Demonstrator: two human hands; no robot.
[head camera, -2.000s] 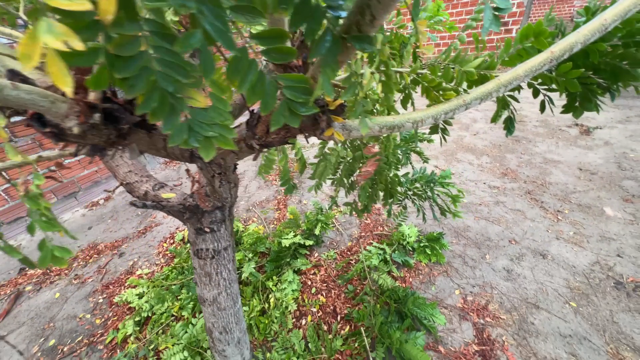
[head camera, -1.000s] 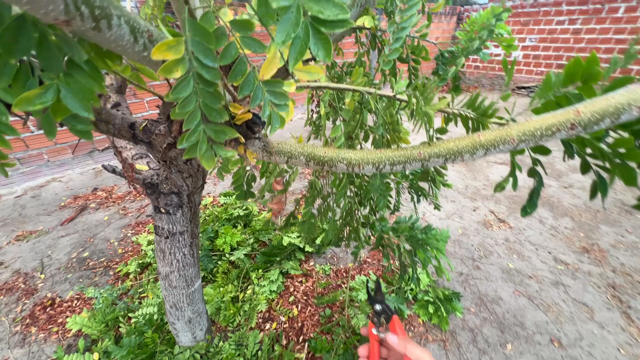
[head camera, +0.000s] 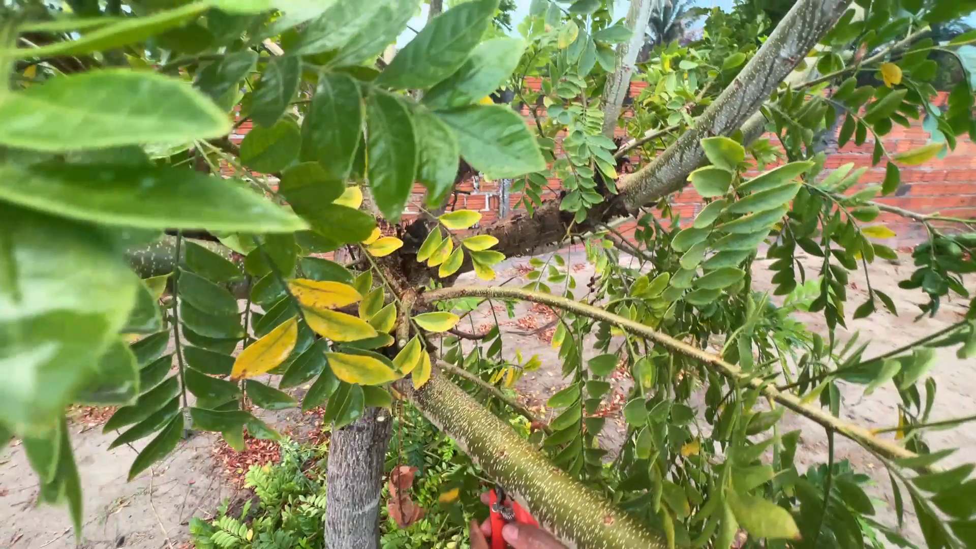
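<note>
At the bottom edge, my right hand (head camera: 531, 537) is closed on red-handled pruning shears (head camera: 499, 518), partly cut off by the frame. The shears are beside the underside of a thick, speckled green branch (head camera: 526, 465); the foliage and branch leave it unclear whether their blades touch anything. A thinner branch (head camera: 625, 324) runs above it to the right. Both branches come off near the dark fork of the tree, above the grey trunk (head camera: 357, 480). Yellow leaves (head camera: 328, 324) hang by the fork. My left hand is out of view.
Large green leaves (head camera: 99, 152) hang very close at the left. Another thick branch (head camera: 709, 137) rises to the upper right. Behind stands a red brick wall (head camera: 930, 179). Sandy ground (head camera: 46, 488) with reddish litter and leafy green growth lies below.
The view has moved closer to the fork and now looks more level. My right hand with the shears, absent two seconds ago, came in at the bottom and is now beside the thick branch.
</note>
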